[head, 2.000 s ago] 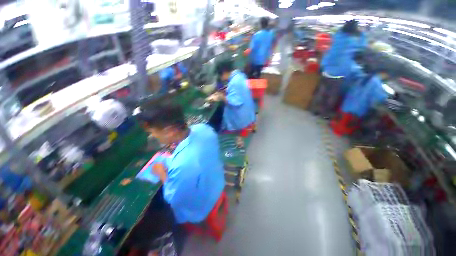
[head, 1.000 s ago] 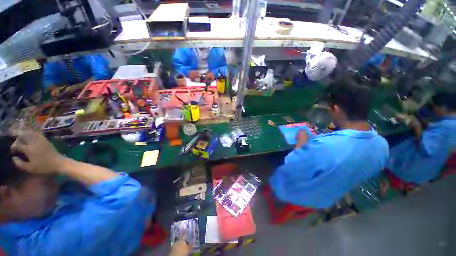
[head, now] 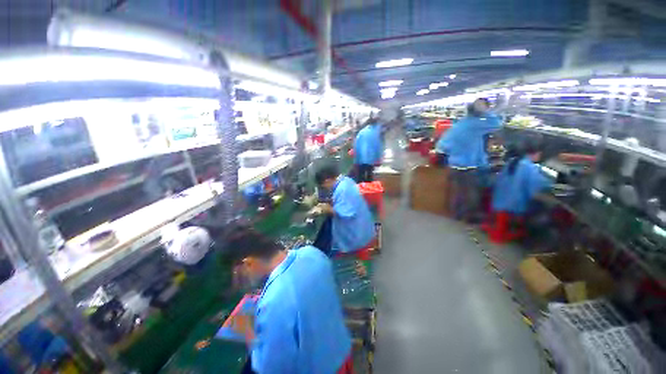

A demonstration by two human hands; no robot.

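Neither of my hands is in the picture. Nearest in front, a seated worker in a blue smock (head: 303, 314) bends over the green-matted bench (head: 179, 358) at the lower left. A light blue sheet or small tray with a pink-red edge (head: 237, 321) is at this worker's hands. The view is blurred, so small parts on the mat cannot be told apart.
A grey aisle (head: 431, 292) runs ahead, with a yellow-and-black line at its right. An open brown carton (head: 540, 277) and a white printed stack (head: 599, 340) stand at the right. Other workers (head: 349, 212) are along both sides. A white fan (head: 190, 245) is at the left.
The view swung from the bench with tools and red trays to the aisle. It now tilts higher than two seconds ago, showing the ceiling. A hand at the bottom edge one second ago is gone.
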